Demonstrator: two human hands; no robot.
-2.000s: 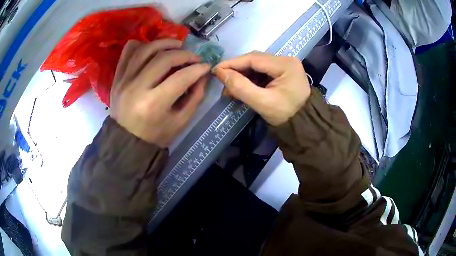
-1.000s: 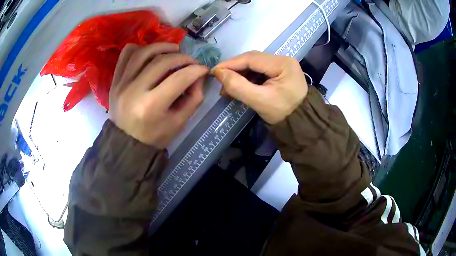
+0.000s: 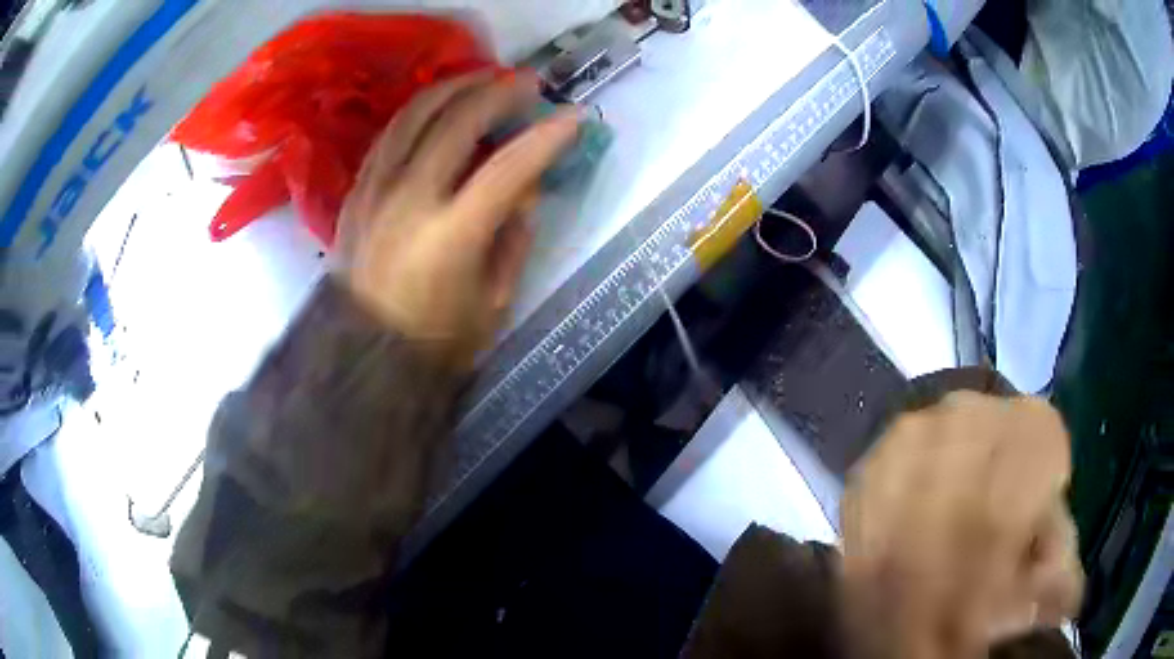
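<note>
My left hand (image 3: 444,219) is blurred, over the white table beside the red plastic bag (image 3: 322,97). Its fingertips are at the grey-green wad (image 3: 576,148); whether they hold it or a thread cannot be told. My right hand (image 3: 966,515) is blurred and low at the right, past the table edge, its fingers curled. Whether it holds anything cannot be told.
A ruler strip (image 3: 618,290) with yellow tape (image 3: 729,225) runs along the table's front edge. A silver metal attachment (image 3: 592,62) lies beyond the wad. A white cord (image 3: 860,97) loops over the edge. Grey cloth pieces (image 3: 1036,277) hang at the right. The JACK machine (image 3: 77,161) is at the left.
My right hand has left my left hand and moved down to the right, uncovering the yellow tape. My left hand has opened somewhat near the wad. The view has shifted slightly.
</note>
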